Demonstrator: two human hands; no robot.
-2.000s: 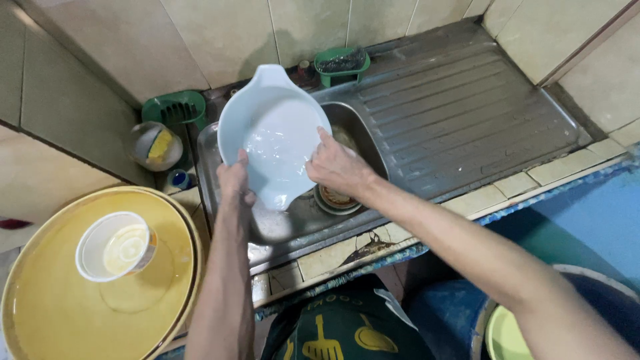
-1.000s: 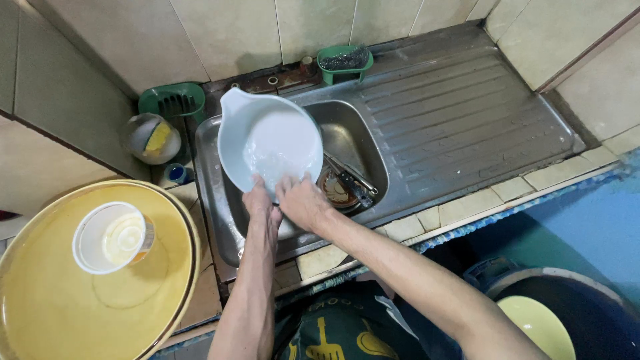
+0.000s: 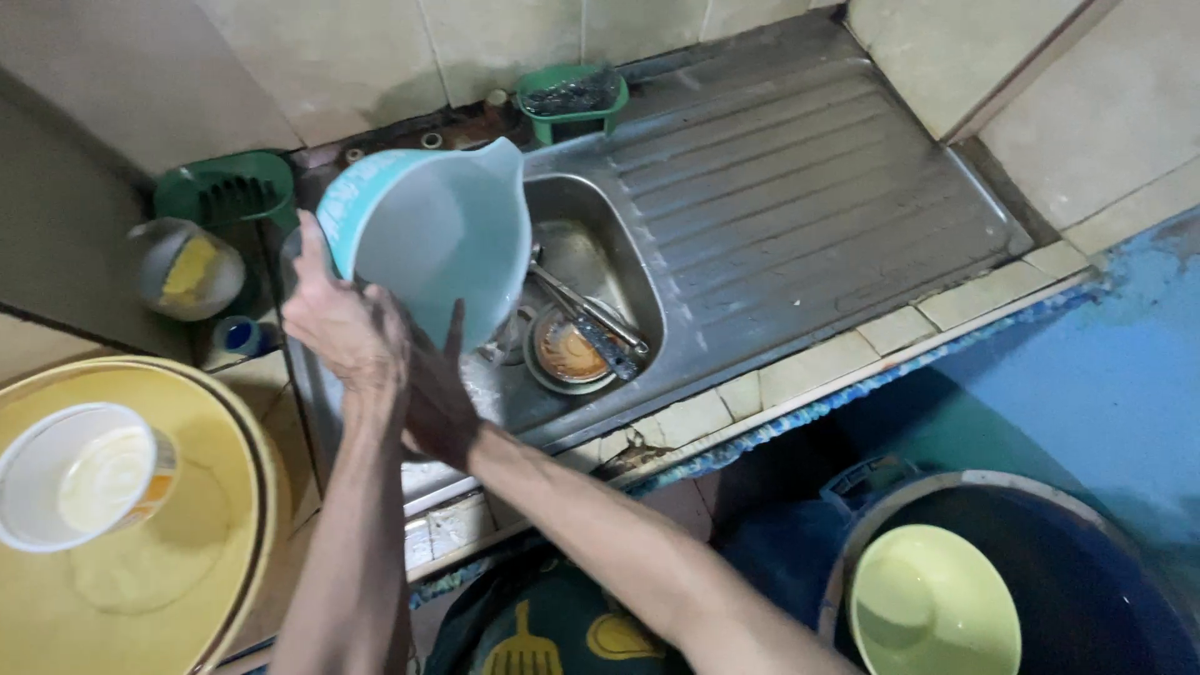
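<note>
A light-blue bowl with a pouring spout (image 3: 436,234) is held tilted over the left part of the sink basin (image 3: 600,225), its opening turned to the right. My left hand (image 3: 342,314) grips its near left side, fingers against the patterned outer wall. Crossing behind the left wrist, my right hand (image 3: 445,394) is at the bowl's lower side, partly hidden, with a finger showing against it. In the basin, to the right of the bowl, metal utensils with a dark handle (image 3: 605,347) lie across a small stacked dish with an orange-brown inside (image 3: 567,354).
A ribbed steel drainboard (image 3: 806,187) extends right. Green plastic holders (image 3: 572,98) stand along the wall. At left are a round container with a yellow sponge (image 3: 192,267) and a white tub (image 3: 80,478) on a yellow lid (image 3: 202,553). A yellow-green bowl (image 3: 933,600) sits in a blue drum.
The blue bowl has turned from facing up toward the camera onto its side, showing its patterned outer wall. My hands have shifted to its left and lower side, and my forearms now cross.
</note>
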